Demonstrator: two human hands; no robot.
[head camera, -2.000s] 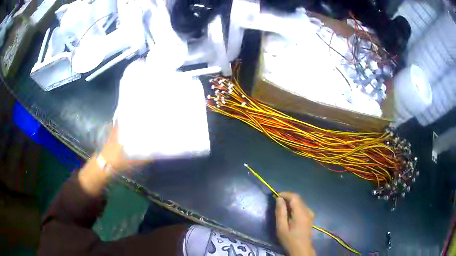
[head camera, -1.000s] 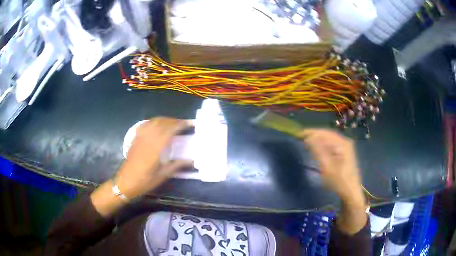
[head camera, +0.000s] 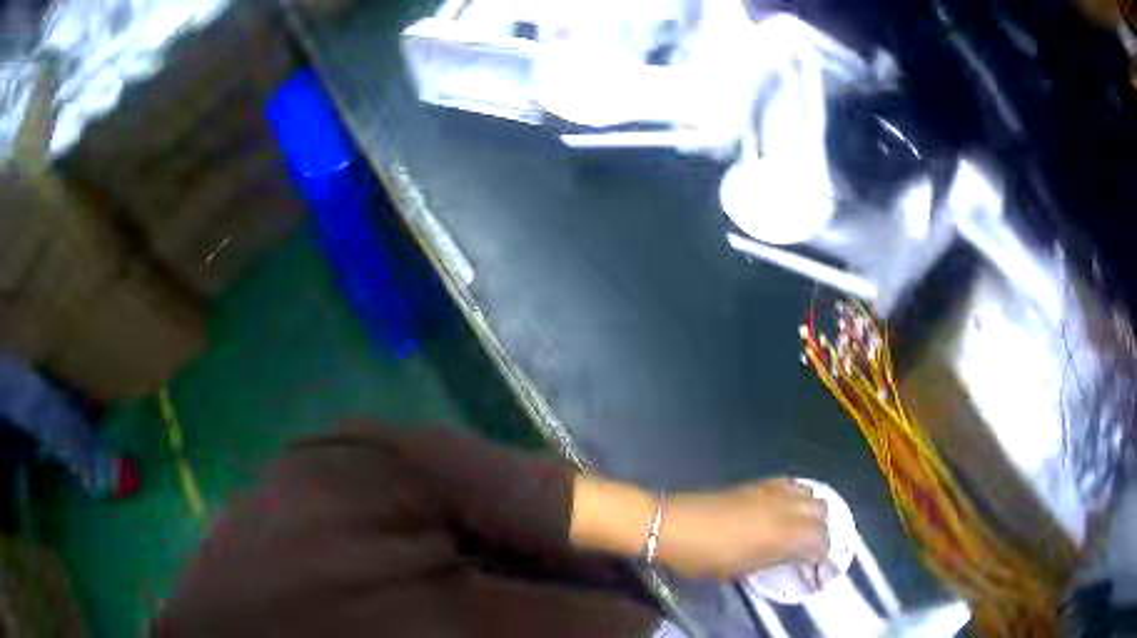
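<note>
My left hand (head camera: 748, 530) is at the lower right of the view, with its fingers curled over the round head of a white housing (head camera: 838, 530). The housing lies on the dark bench, its two side bars and flat end pointing to the lower right and partly cut off by the picture's edge. My right hand is out of the picture. A bundle of yellow-red wire leads (head camera: 929, 499) lies to the right, its small silver ends towards the top. More white housings (head camera: 779, 193) are piled at the top, overexposed.
An open carton (head camera: 966, 405) with white contents stands beyond the leads. The bench edge (head camera: 499, 355) runs diagonally. Beyond it are a blue crate-like object (head camera: 343, 224), brown cartons (head camera: 87, 287), green floor (head camera: 268, 374) and part of a person's leg (head camera: 50, 418) at the left.
The view has swung left, so the leads and carton now sit at the right. My right hand has left the picture. My left hand is still on the housing.
</note>
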